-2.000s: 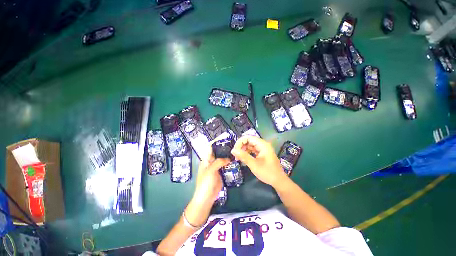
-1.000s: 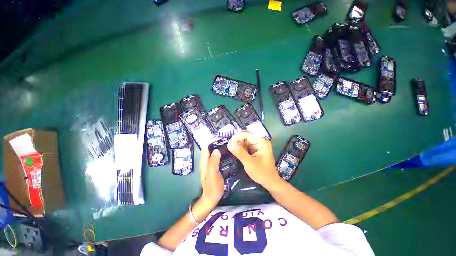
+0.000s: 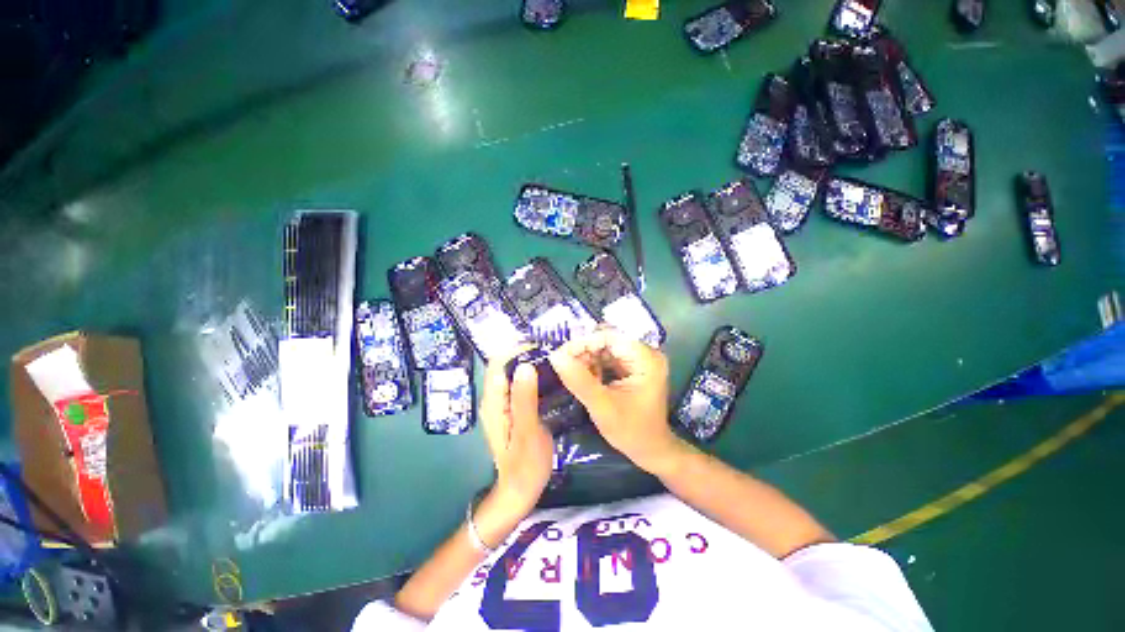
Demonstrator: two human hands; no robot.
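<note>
My left hand [image 3: 522, 426] is closed around a dark phone assembly [image 3: 558, 401] just in front of my shirt, with the thumb along its left side. My right hand [image 3: 623, 393] is over the upper part of the same phone, fingertips bent together on it. Whether the right fingers pinch a small piece is too small to tell. A small piece of strip sheet [image 3: 550, 331], pale with dark stripes, lies on the phones just beyond my hands. Open phone housings [image 3: 617, 300] lie close around, beyond and left of my hands.
Striped strip sheets [image 3: 318, 370] lie left, beside a shiny plastic bag [image 3: 251, 426]. A cardboard box [image 3: 123, 426] holds a red-and-white packet [image 3: 86, 451]. A thin black stick [image 3: 633, 226] lies beyond. A phone pile [image 3: 845, 105] is far right; a yellow note [image 3: 642, 9] at the top edge.
The view has shifted. The phone between my hands is more covered by my fingers than before. The right fingertips have moved slightly across its upper part.
</note>
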